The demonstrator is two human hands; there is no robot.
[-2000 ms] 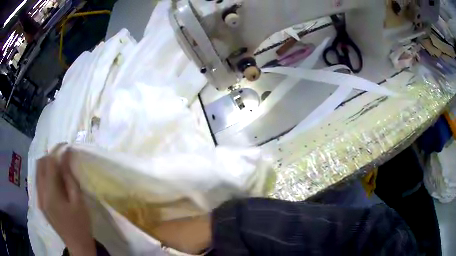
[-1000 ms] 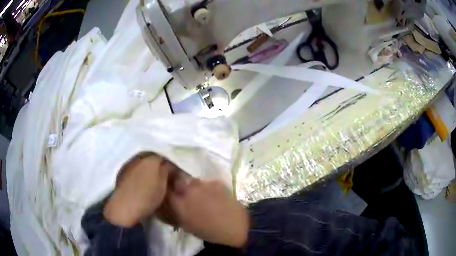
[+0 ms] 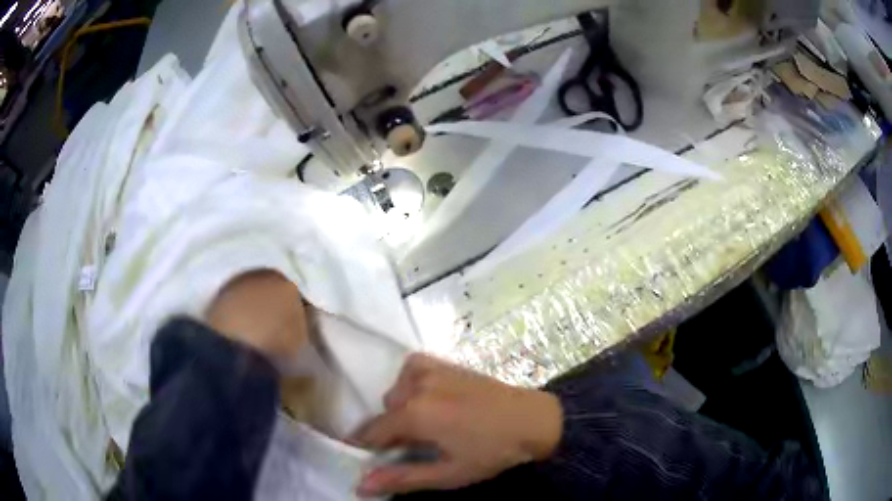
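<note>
A white garment (image 3: 225, 220) lies in front of and left of the needle, its opening towards me. My left hand (image 3: 262, 311) reaches into the opening; its fingers are hidden by the cloth, so its hold cannot be told. My right hand (image 3: 455, 426) holds the near edge of the opening between thumb and fingers; a small dark thing shows between them, too blurred to name. The presser foot and needle (image 3: 379, 191) of the sewing machine (image 3: 328, 83) stand under a bright lamp, just beyond the garment.
White strips (image 3: 577, 147) cross on the machine bed. Black scissors (image 3: 601, 88) and a pink tool (image 3: 504, 96) lie behind them. A white garment pile (image 3: 59, 294) fills the left. Crinkled plastic (image 3: 626, 284) covers the front edge. A white fabric bundle (image 3: 829, 328) is at the right.
My left hand has moved from the far left into the garment opening. My right hand has come out of the cloth to its near right edge. The camera view has shifted.
</note>
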